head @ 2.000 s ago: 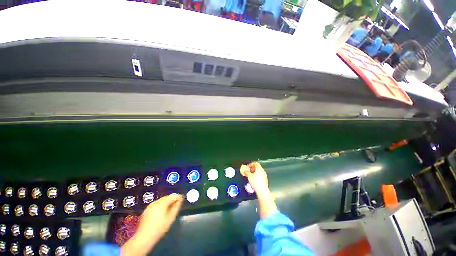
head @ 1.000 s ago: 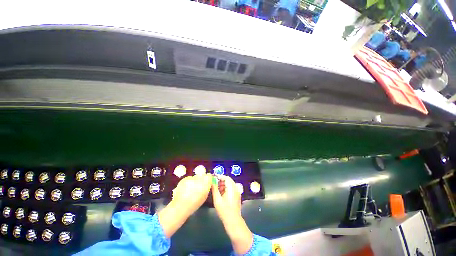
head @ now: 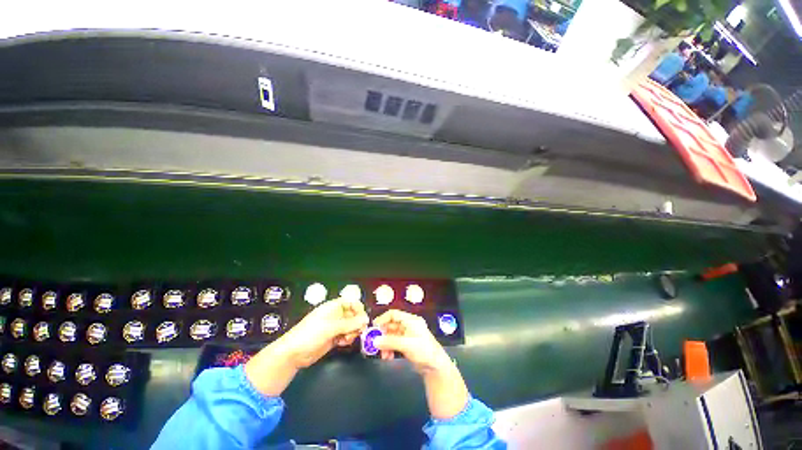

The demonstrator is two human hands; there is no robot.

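A round light-up unit [head: 373, 341] glows purple-blue between my hands, over the near row of the working tray. My right hand [head: 413, 340] holds it at its right side with thumb and fingers. My left hand [head: 327, 327] has its fingertips pinched at its upper left; whether they grip anything is hidden. The working black tray [head: 456, 303] has several glowing white to pinkish units in its far row and a blue one [head: 448, 324] at the near right. The near row's left part is hidden by my hands.
Black trays with unlit round units [head: 207, 297] lie at left. A small tray of red-pink parts [head: 232, 358] is partly behind my left sleeve. The grey-white housing [head: 352, 167] runs beyond the green surface. A red tray [head: 695, 141], black stand [head: 626, 359] and people in blue are at right.
The held unit glowed green a second ago and is now purple-blue, turned more face-up. Tray units changed colour. Both hands were apart two seconds ago and are now together.
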